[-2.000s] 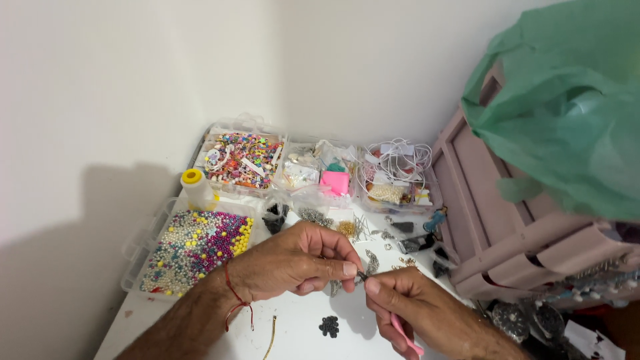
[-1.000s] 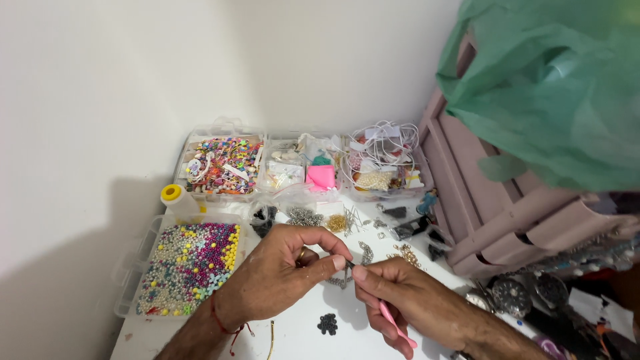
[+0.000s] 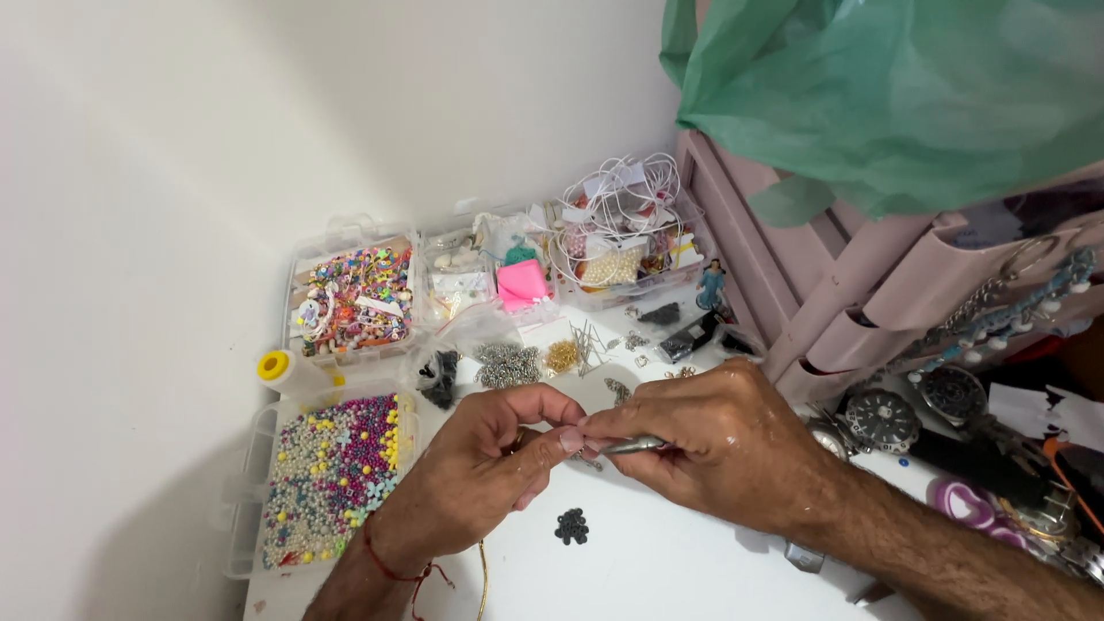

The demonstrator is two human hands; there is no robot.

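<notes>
My left hand [image 3: 509, 461], with a red cord bracelet at the wrist, pinches a tiny piece at its fingertips; the piece is mostly hidden. My right hand [image 3: 707, 440] holds metal-jawed pliers [image 3: 634, 445], their tips at the left fingertips, handles hidden in the palm. A short chain [image 3: 588, 461] shows just below the fingertips. Under the hands on the white table lies a small pile of black beads or rings [image 3: 572, 526]. Behind them lie silver-coloured findings [image 3: 509, 365], gold-coloured rings [image 3: 562, 355] and loose metal pins [image 3: 589, 345].
An open box of pearl-like beads [image 3: 336, 474], a thread spool [image 3: 293, 374] and a box of colourful beads [image 3: 358, 297] stand left. A box with white cord [image 3: 634, 250] stands behind. On the right are a pink drawer unit [image 3: 828, 285], a green plastic bag [image 3: 888, 103] and wristwatches [image 3: 881, 420].
My right hand has turned over, palm down, and the metal jaws of the pliers now show at the left fingertips. Earlier, pink handles showed below that hand.
</notes>
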